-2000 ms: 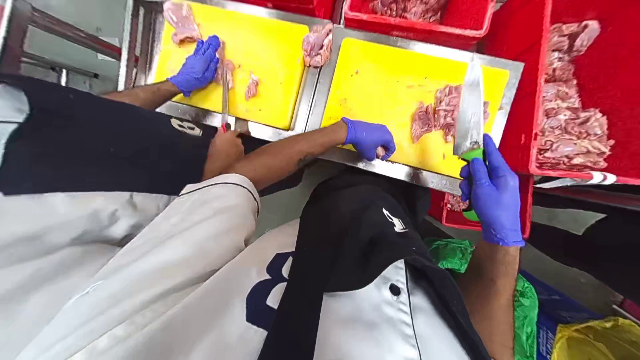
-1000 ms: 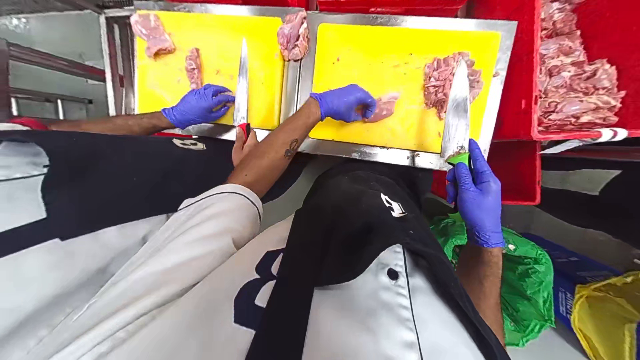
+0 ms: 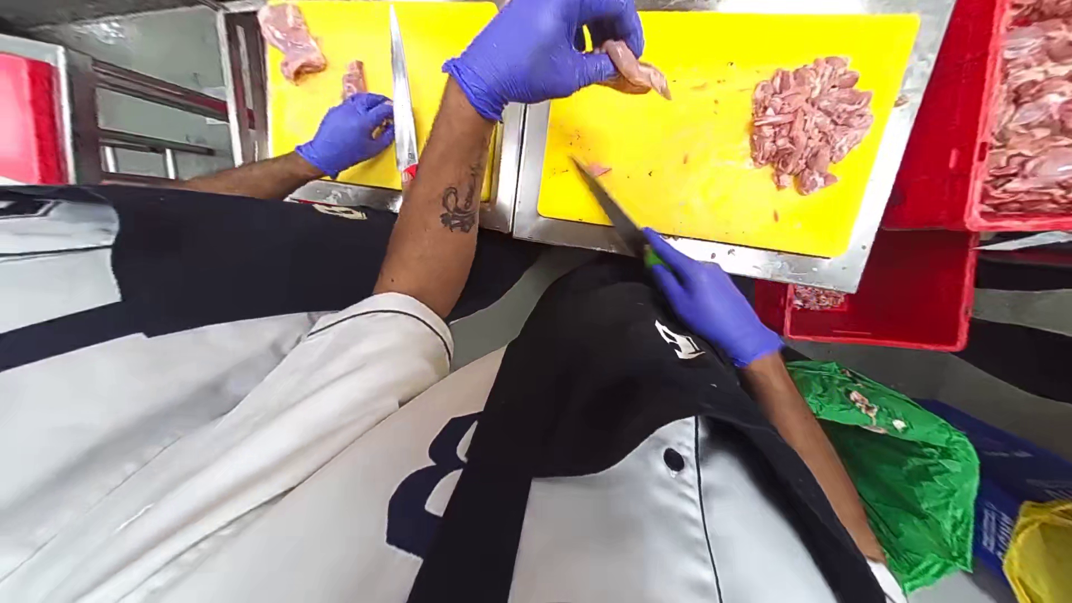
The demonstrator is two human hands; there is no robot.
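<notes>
My left hand (image 3: 548,54), in a blue-violet glove, pinches a strip of raw meat (image 3: 635,71) above the upper left of the yellow cutting board (image 3: 670,142). My right hand (image 3: 712,297), gloved alike, grips a green-handled knife (image 3: 615,209) below the board's front edge, and the blade slants up and left over the board. A pile of cut raw meat (image 3: 808,126) lies at the board's right side. One small scrap of meat (image 3: 596,169) rests near the knife tip. The fingers of my right hand partly hide the handle.
At left, a co-worker's gloved hand (image 3: 347,134) is by another yellow board (image 3: 452,67) with a knife (image 3: 402,100) and meat pieces (image 3: 293,42). Red crates (image 3: 930,285) stand at right, one holding much meat (image 3: 1034,126). Below are a green plastic bag (image 3: 913,469) and a yellow bag (image 3: 1038,553).
My left hand has lifted the meat from the board and moved up and left. My right hand has moved the knife left, away from the pile, to the board's front edge.
</notes>
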